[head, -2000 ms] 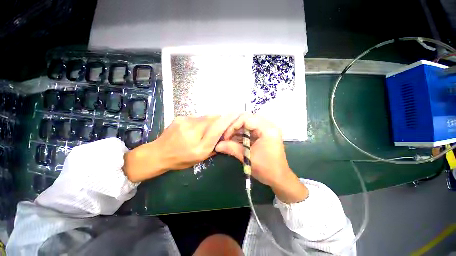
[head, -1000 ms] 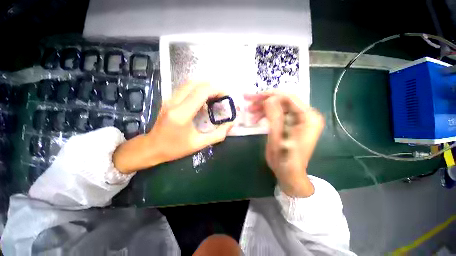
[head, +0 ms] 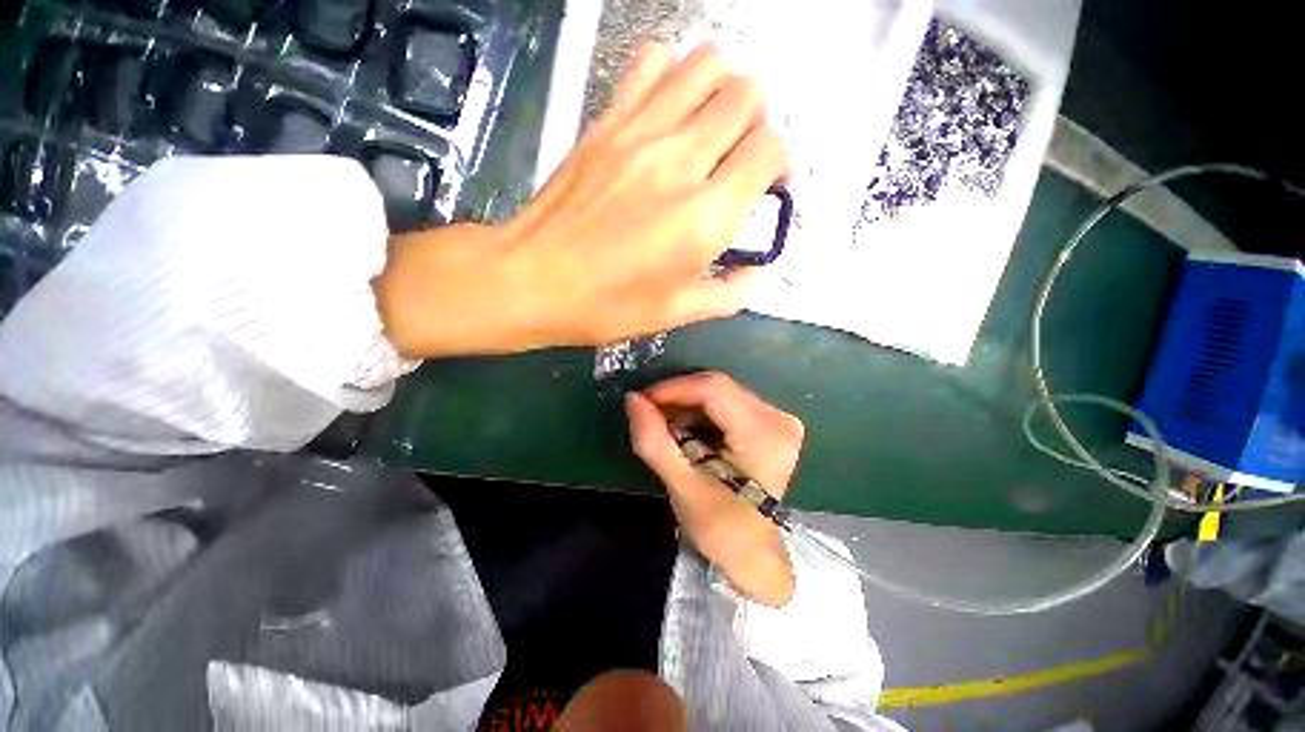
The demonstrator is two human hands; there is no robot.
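My left hand point(head: 644, 200) holds a black rounded-square housing point(head: 781, 229) over the lower part of the white tray point(head: 844, 293); the hand hides part of the housing. My right hand point(head: 730, 465) holds the banded suction pen point(head: 727, 469) near the bench's front edge. The pen's front end is beside the pile of small silvery pieces point(head: 630, 355) on the green mat; its tip is too small to make out. Black specks point(head: 952, 122) lie in the tray's right section and grey-brown specks point(head: 637, 43) in its left.
A clear blister tray point(head: 329, 93) with black housings lies at the upper left. A blue box point(head: 1228, 365) stands at the right, with a clear hose point(head: 1042, 315) looping from it towards the pen. A yellow line point(head: 1016, 678) crosses the grey floor.
The view has turned and shifted. My right hand has moved away from the housing, down and towards me, to the small pile. My left hand still holds the housing, now turned palm down.
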